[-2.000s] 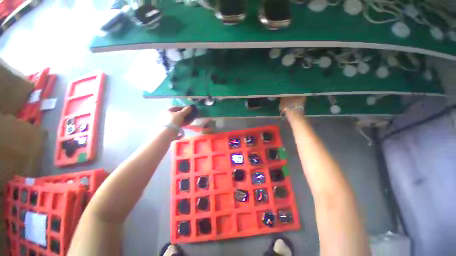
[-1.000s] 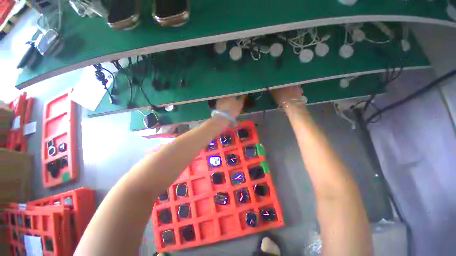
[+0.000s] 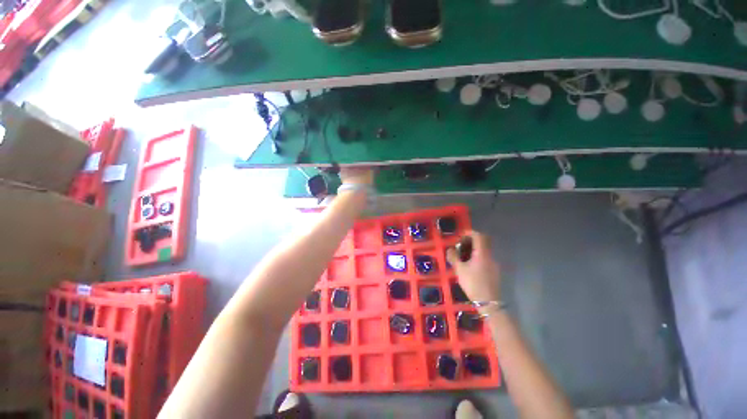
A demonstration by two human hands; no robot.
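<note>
The red compartment tray [image 3: 371, 369] lies on the floor with dark smartwatch bodies in many pockets; several middle and left pockets are empty. My right hand [image 3: 477, 270] is over the tray's right column, its fingers closed on a dark smartwatch body [image 3: 465, 249] at the second pocket from the back. My left hand [image 3: 357, 175] reaches onto the lowest green shelf [image 3: 524, 185]; its fingers are hidden under the shelf above, so its grip does not show. A smartwatch body [image 3: 318, 185] lies on that shelf left of my left hand.
White charging pucks [image 3: 589, 108] and cables lie on the upper shelves. Two gold-rimmed watches [image 3: 414, 21] sit on the top shelf. At left are a narrow red tray [image 3: 174, 176], stacked trays with a paper label [image 3: 90, 360] and cartons [image 3: 49, 237]. My feet are at the tray's near edge.
My right hand has come from the lowest shelf to the tray's right side and now holds a watch. My left hand stays at the lowest shelf. The camera view has turned.
</note>
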